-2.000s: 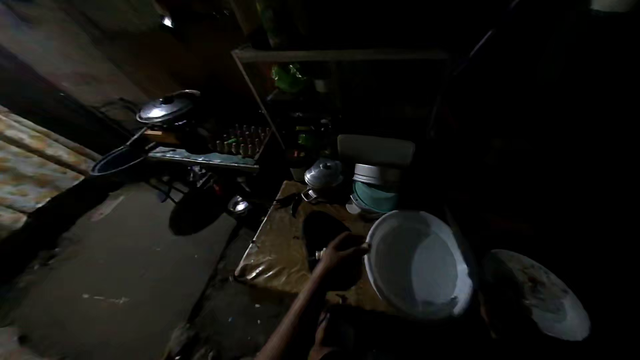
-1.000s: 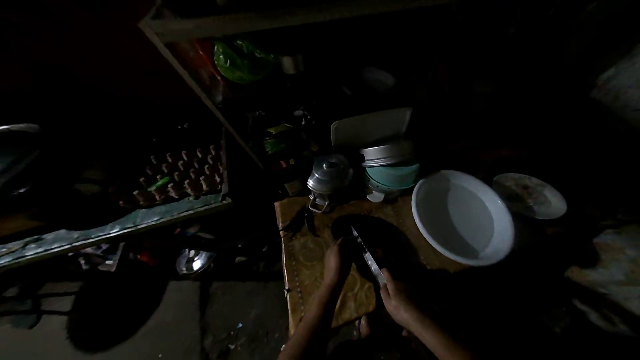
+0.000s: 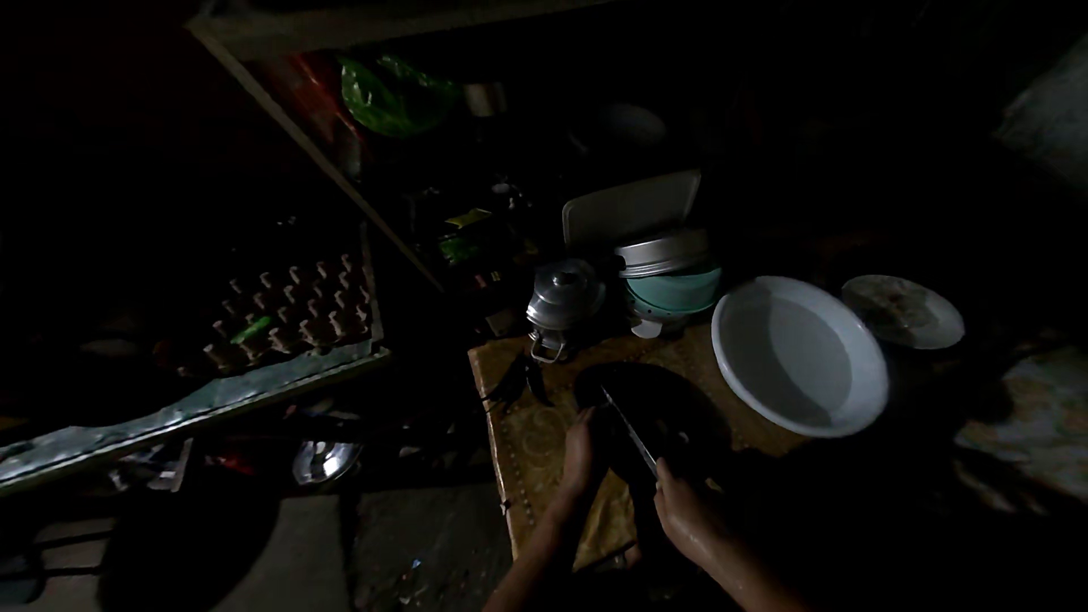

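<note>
My right hand point(image 3: 680, 501) is closed around the handle of a knife point(image 3: 631, 431), whose blade points up and to the left. To its left, my left hand point(image 3: 585, 446) rests at the edge of a dark shape on the table; its fingertips are in shadow, so whether it holds anything cannot be told. Several dark, thin, curved pieces point(image 3: 514, 384) lie on the patterned tablecloth point(image 3: 544, 450), beyond my left hand. A large white basin point(image 3: 799, 357) stands right of the knife. Behind the hands sits a lidded metal pot point(image 3: 563, 297).
Stacked metal and teal bowls point(image 3: 676, 291) stand beside the pot, with a pale tray point(image 3: 633, 208) upright behind them. A plate point(image 3: 905, 312) lies beyond the basin. At left, an egg tray point(image 3: 293, 310) rests on a ledge. A shiny metal bowl point(image 3: 325, 459) is lower down.
Two seconds ago one hand was near the basin's left rim. A second ago both hands were over the table with the knife in the right, much as now. The view has swung left.
</note>
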